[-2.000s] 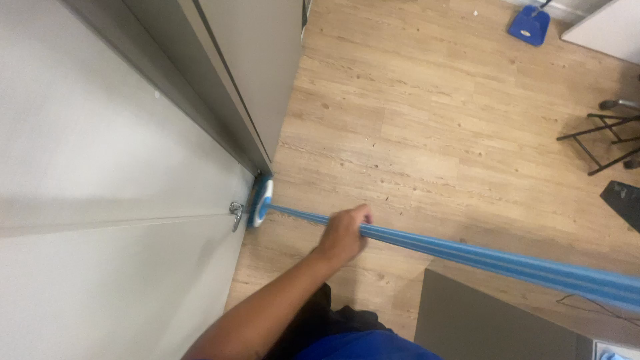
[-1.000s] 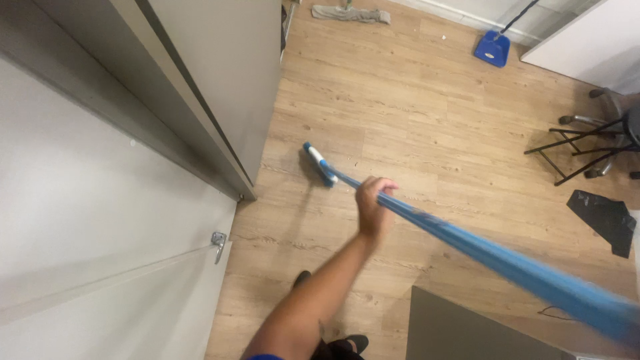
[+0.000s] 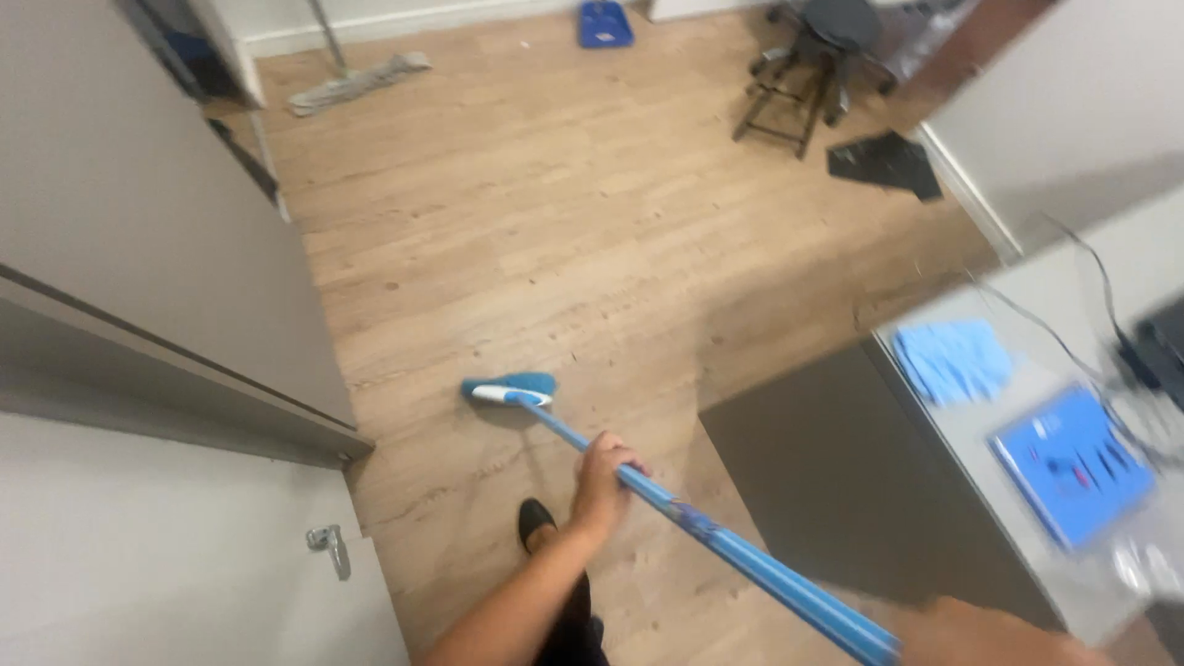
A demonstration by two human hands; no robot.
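A broom with a blue handle (image 3: 758, 560) slants from the lower right toward the middle of the floor. Its white and blue head, with teal bristles (image 3: 523, 381), rests on the wood-look floor (image 3: 518, 250). My left hand (image 3: 606, 476) is closed around the lower part of the handle, not far above the head. At the bottom right edge my right hand (image 3: 990, 638), blurred and partly cut off, grips the upper end of the handle. Small dark bits lie on the floor near the bristles.
A white door with a metal handle (image 3: 329, 548) and a grey cabinet (image 3: 166, 203) stand left. The desk (image 3: 980, 472) at right bears a blue cloth (image 3: 953, 361) and cables. Farther off are a flat mop (image 3: 359, 83), blue dustpan (image 3: 605, 25), stool (image 3: 837, 23) and black sheet (image 3: 885, 164).
The broom head has moved from the corner by the door out onto the open floor. My right hand has come into view at the handle's upper end. The view has shifted, showing the desk.
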